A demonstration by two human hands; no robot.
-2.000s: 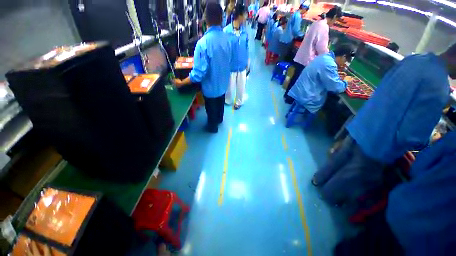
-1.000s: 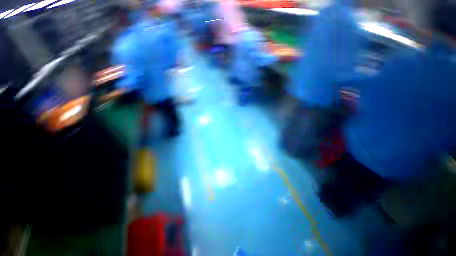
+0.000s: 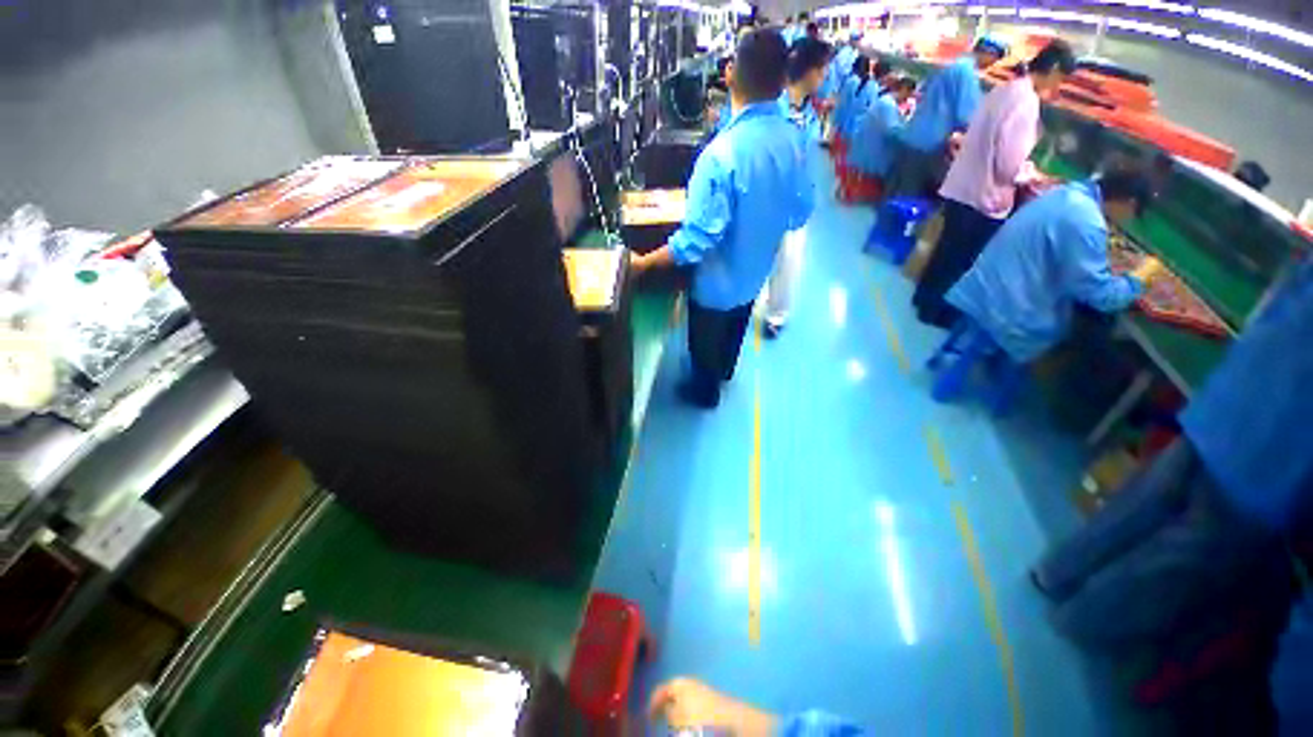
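Note:
A black tray with an orange piece lies at the bottom left on the green bench, cut off by the lower edge. A tall black tray stack stands behind it, with glossy orange pieces on top. My right hand shows at the bottom edge, right of the near tray and apart from it, with a blue cuff. It is partly cut off, and I cannot tell whether it holds anything. My left hand is not in view.
A red stool stands beside the green bench. Whitish plastic bags lie on the left shelf. A person in blue stands at lower stacks ahead. Workers sit and stand along the right line.
The view has swung left and steadied after a blur; the tall stack shows farther right. The hand on the near orange tray two seconds ago is gone from there. My right hand shows at the bottom.

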